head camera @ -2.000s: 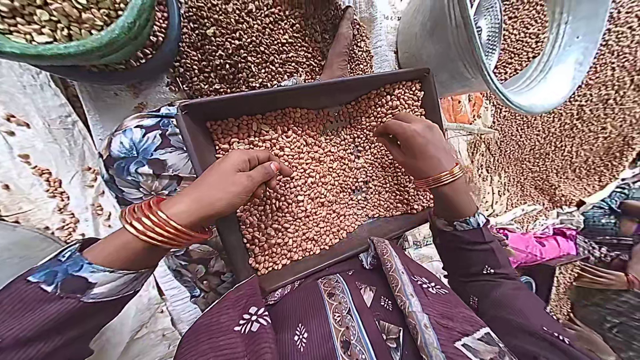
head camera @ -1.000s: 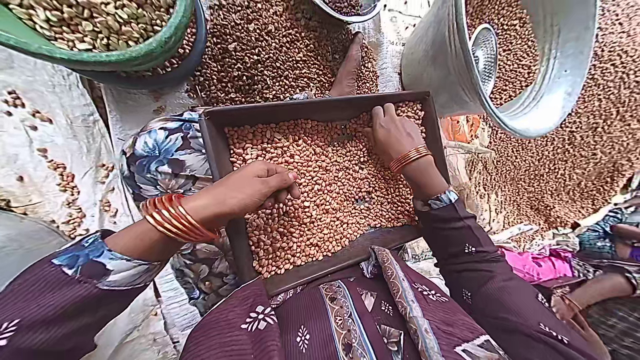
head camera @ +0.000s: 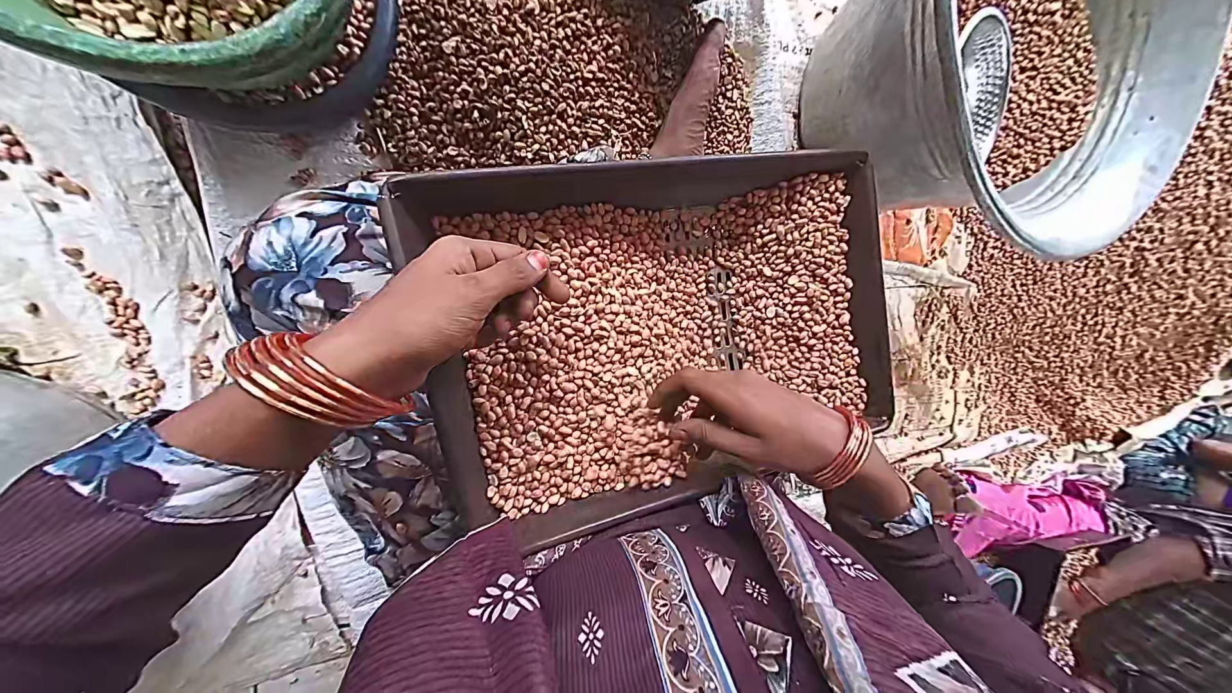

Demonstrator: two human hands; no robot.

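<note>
A dark rectangular tray (head camera: 640,173) rests on my lap, spread with reddish-brown nuts or beans (head camera: 597,337). Above the tray's left part is my left hand (head camera: 472,294), its fingers curled with thumb and fingertip close together; whether something small is pinched there is not visible. My right hand (head camera: 751,419) is over the lower right part, fingers bent and apart, the tips at the nuts, some of which look blurred beside them. Through a gap in the layer right of the middle, a patterned strip of the tray floor (head camera: 724,318) shows.
A green tub (head camera: 202,58) of paler nuts stands at upper left inside a dark blue one. Behind the tray lies a heap of nuts (head camera: 520,77) with a bare foot (head camera: 691,96). A metal bucket (head camera: 885,106) lies upper right near more nuts. Another person's arm (head camera: 1136,573) shows lower right.
My right hand has moved from the tray's upper right toward its near edge. A gap right of the middle now shows more of the tray floor. My left hand stays over the left part.
</note>
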